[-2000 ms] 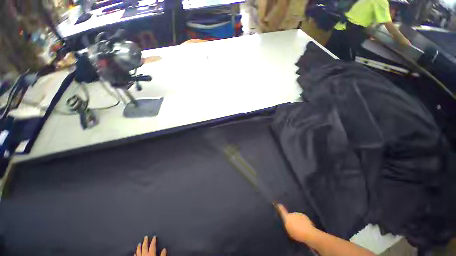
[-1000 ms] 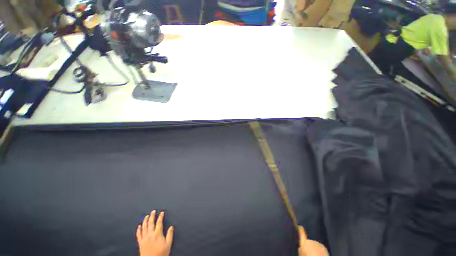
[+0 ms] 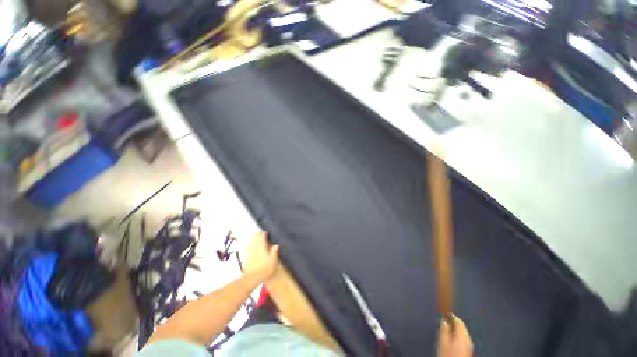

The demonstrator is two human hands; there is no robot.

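Black fabric (image 3: 328, 167) lies in a long smooth lay on the white table. My right hand (image 3: 455, 338), at the bottom edge and partly cut off, grips the near end of a long brown wooden stick (image 3: 441, 237) that reaches across the lay to its far edge. My left hand (image 3: 261, 256) is at the lay's near edge; its fingers are blurred and I cannot tell if they hold the cloth. Shears (image 3: 364, 307) with silver blades lie on the fabric between my hands, their dark red handles at the bottom edge.
A cutting machine (image 3: 461, 63) with a grey base plate (image 3: 436, 117) stands on the white table (image 3: 531, 160) beyond the lay. Black scraps (image 3: 167, 258) litter the floor at left. A blue bin (image 3: 70, 171) and a heap of blue and black cloth (image 3: 52, 300) are further left.
The view has swung left along the lay. My left hand has gone from flat on the fabric to its near edge. My right hand still holds the stick. The shears have come into view.
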